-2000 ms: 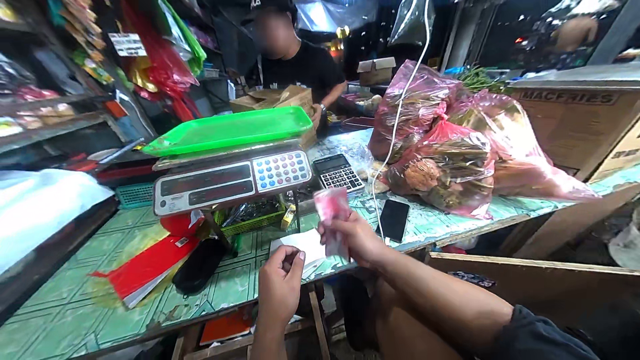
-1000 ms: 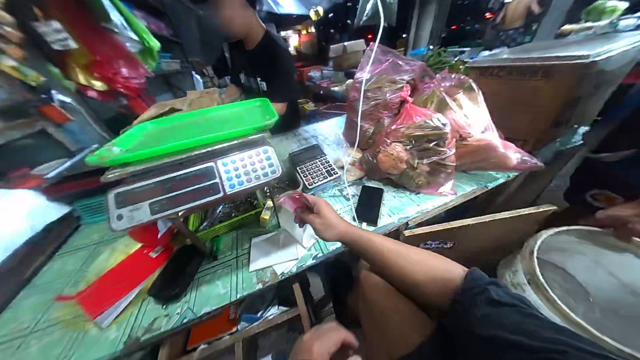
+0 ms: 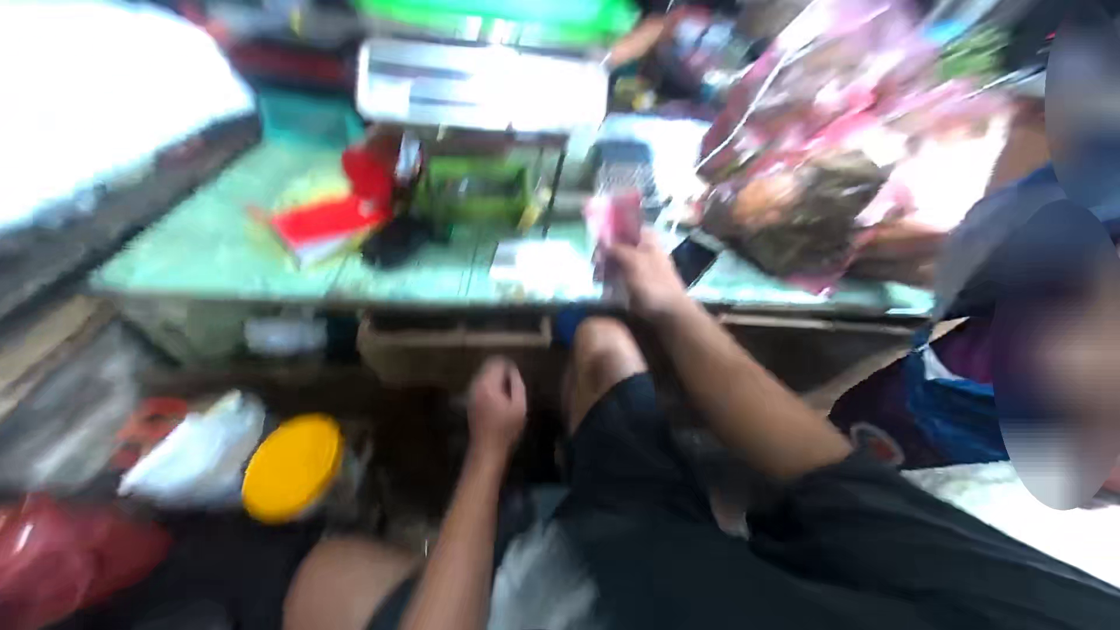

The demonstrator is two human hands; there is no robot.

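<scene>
My right hand (image 3: 643,271) holds a pinkish paper banknote (image 3: 614,219) upright over the green tabletop (image 3: 420,284), left of a dark phone (image 3: 694,258). Left of the banknote lie white papers (image 3: 542,267). Below the table edge, beside the front of a wooden drawer (image 3: 455,337), is my left hand (image 3: 497,398), its fingers curled with nothing seen in them. A calculator (image 3: 623,166) lies behind the banknote. The view is blurred.
Behind stands a digital scale (image 3: 481,87) with a green tray (image 3: 507,13). Pink plastic bags (image 3: 840,149) fill the right. A red box-like item (image 3: 324,219) lies left. Low left is a yellow lid (image 3: 293,468). A person (image 3: 1050,332) is at the right edge.
The view has swung down sharply. A person has come into view at the right. The banknote was in my right hand two seconds ago too, when my left hand was close to it above the table.
</scene>
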